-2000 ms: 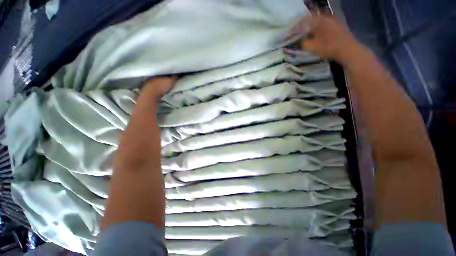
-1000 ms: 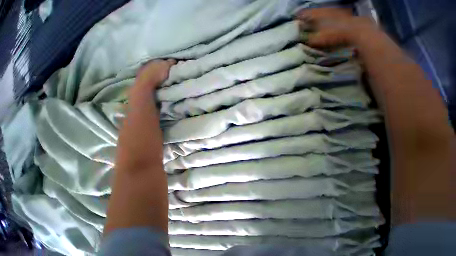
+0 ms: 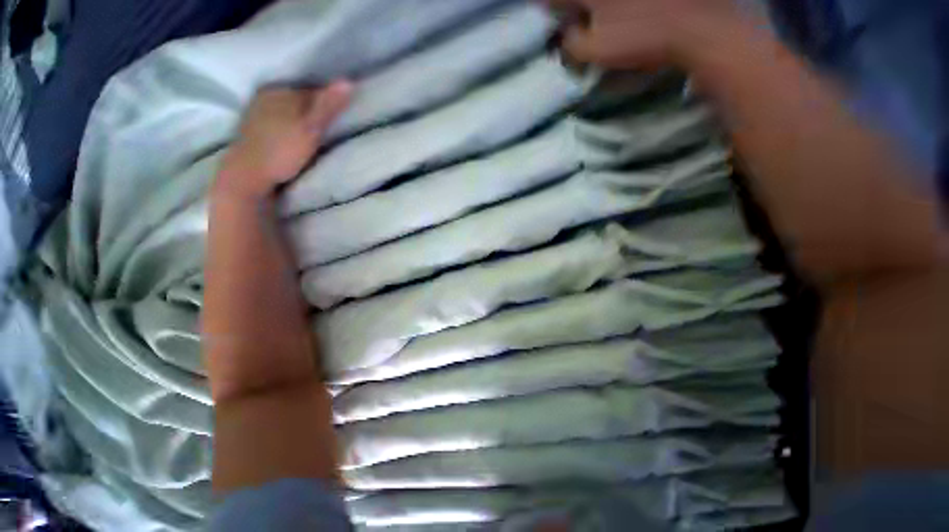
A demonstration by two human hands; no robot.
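Note:
The pale green curtain panel (image 3: 458, 301) fills the middle, laid in long side-by-side folds with pinched ends at its heading (image 3: 708, 281) on the right. Its left part lies in loose swirling creases. My left hand (image 3: 286, 130) grips the cloth at the left end of an upper fold, thumb raised. My right hand (image 3: 614, 31) pinches the cloth at the heading end near the top edge; it is blurred and its fingertips are partly hidden. Any tubes under the folds are hidden.
Dark blue-grey cloth (image 3: 88, 88) lies beyond the panel at the upper left. A dark edge strip (image 3: 796, 416) runs along the right side of the folds. A blurred bluish area shows past my right arm.
Both hands have moved up in the picture and slightly left. More upper folds now lie between them, where loose cloth was before. The view has shifted and tilted.

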